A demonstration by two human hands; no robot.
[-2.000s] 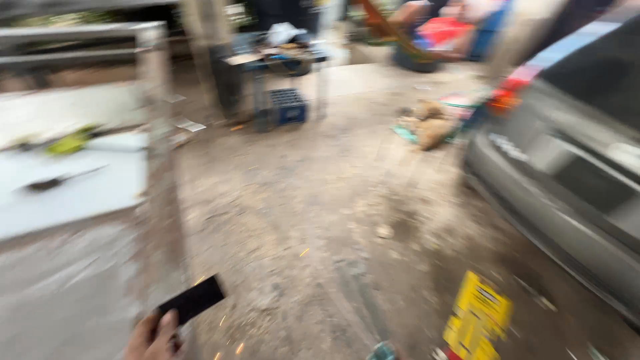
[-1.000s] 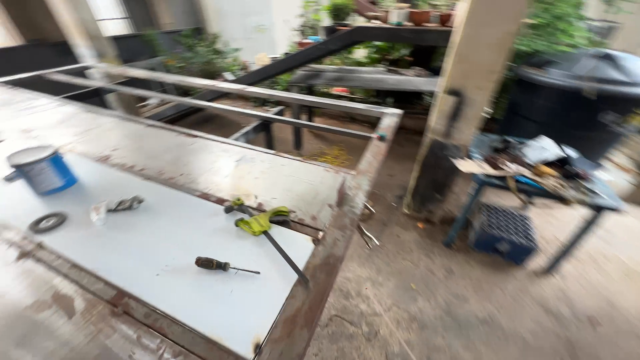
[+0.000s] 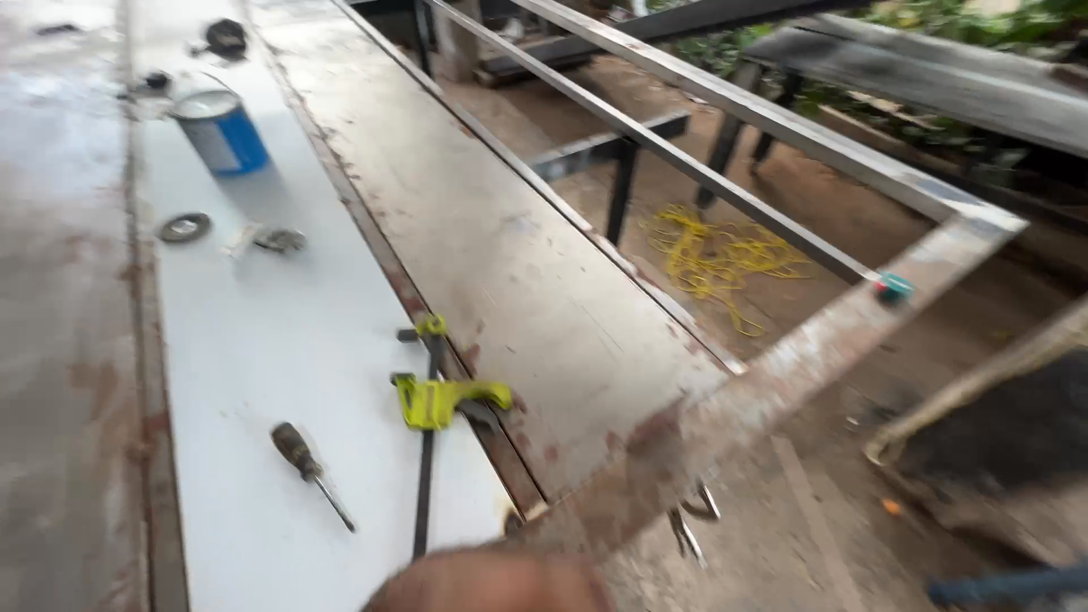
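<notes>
A blurred patch of bare skin (image 3: 493, 582), perhaps part of a hand, shows at the bottom edge; which hand and what it holds cannot be told. Just above it, a bar clamp (image 3: 433, 404) with lime-green jaws lies across the edge of a white panel (image 3: 246, 357). To its left is a screwdriver (image 3: 302, 459) with a dark handle. Farther up the panel are a blue metal can (image 3: 223, 136), a dark ring-shaped disc (image 3: 184, 227) and a small grey metal piece (image 3: 279, 240). Locking pliers (image 3: 690, 518) seem to hang at the frame's outer edge.
A rusty metal frame (image 3: 807, 348) borders the panels, with a small teal item (image 3: 892, 289) on its corner. Tangled yellow cord (image 3: 714, 255) lies on the ground beneath the frame's open bars. A grey bench (image 3: 952, 81) stands behind, and a blue bar (image 3: 1011, 585) shows at lower right.
The view has swung left from the car and yard to the metal frame and its tools. The hand with a dark flat object at lower left two seconds ago is no longer seen there.
</notes>
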